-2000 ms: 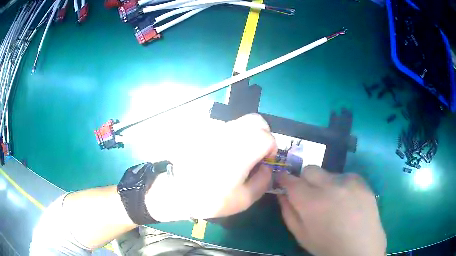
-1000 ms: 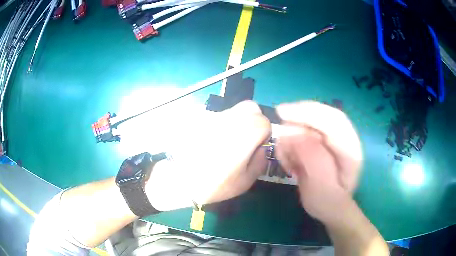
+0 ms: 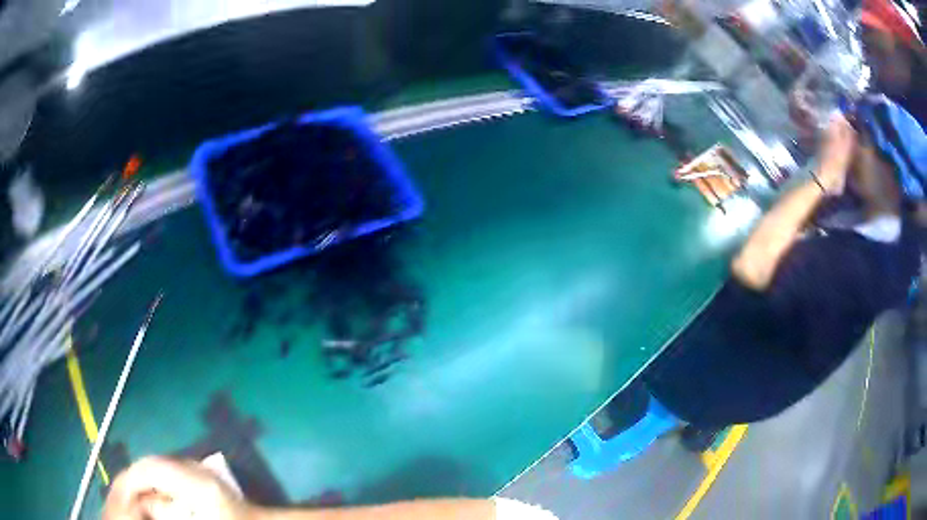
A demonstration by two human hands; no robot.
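My right hand is at the bottom left, cut off by the lower edge, its forearm reaching in from the right. Its fingers look curled, but blur hides whether they hold anything. My left hand is not in view. A white cable lies on the green mat left of the hand, its thin wire tip pointing up. A corner of the white card shows beside the hand, near black tape. Loose black housings lie scattered below the blue parts bin, which is full of black pieces.
White cables are bundled at the left, with an orange-red tip. A yellow line crosses the mat. A second blue bin is at the back. A person in dark clothes sits at the right on a blue stool.
The view has swung to the right, bringing the bin and the seated person into sight. My left hand and the watch have left the picture; my right hand now shows at the bottom left.
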